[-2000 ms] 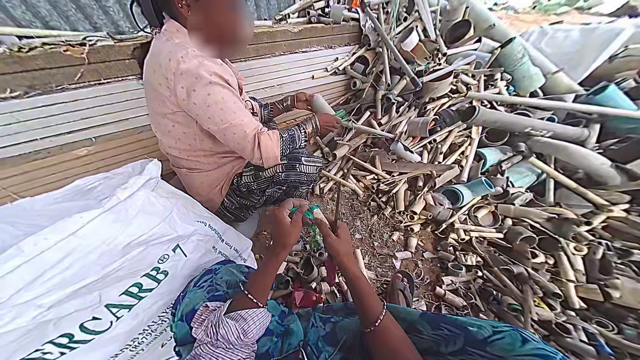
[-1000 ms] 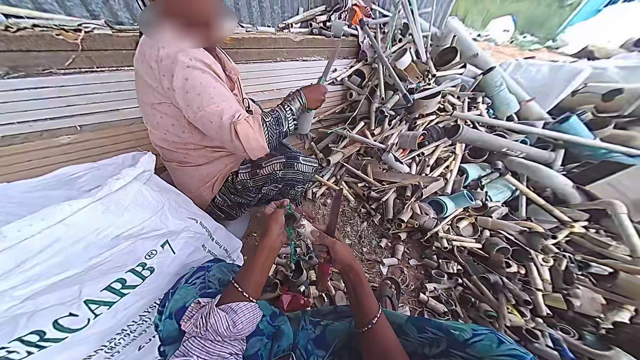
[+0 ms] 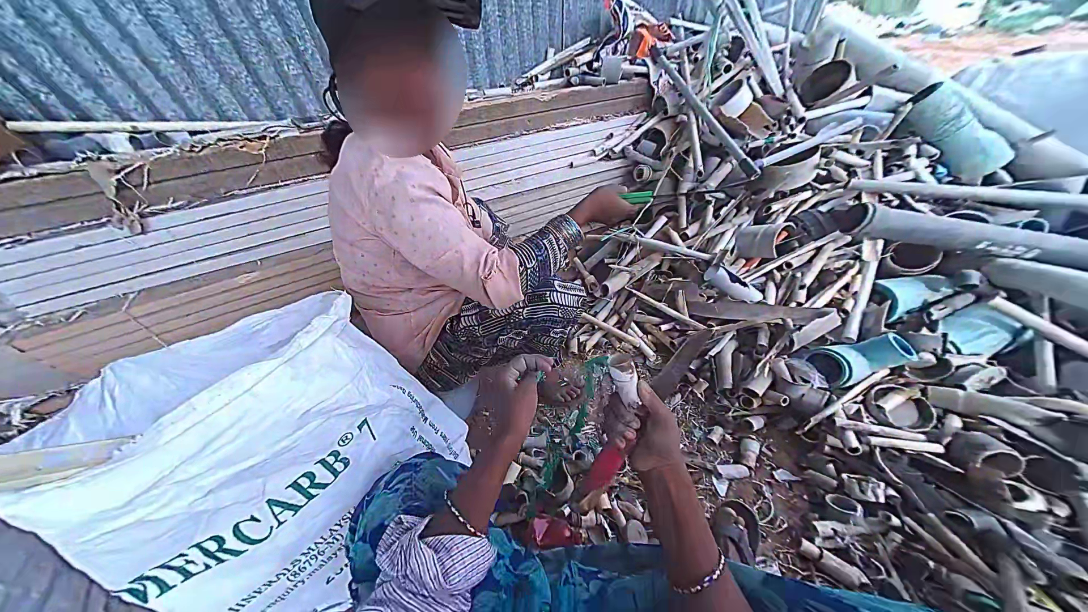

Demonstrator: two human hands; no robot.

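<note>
My left hand (image 3: 514,393) is raised beside the other person's knee, its fingers pinched on a bit of green string. Loose green string (image 3: 581,418) hangs between my two hands. My right hand (image 3: 644,429) grips a short white plastic pipe piece (image 3: 625,381), open end up, together with a knife. The knife's red handle (image 3: 603,469) slants down to the left below that hand, and its dark, wide blade (image 3: 680,365) points up to the right. Small pipe offcuts (image 3: 629,510) and a red scrap (image 3: 554,532) lie on the ground near my lap.
A co-worker sits ahead to the left, one hand reaching toward the pile with a green item (image 3: 637,197). A heap of plastic pipes (image 3: 816,289) covers the right side. A white woven sack (image 3: 280,442) lies at left, before stacked boards (image 3: 170,255) and a corrugated metal wall (image 3: 212,59).
My left hand has moved away from the pipe piece, which my right hand holds with the knife. The co-worker's hand has lowered toward the pile; the pipe and blade it held are no longer seen there.
</note>
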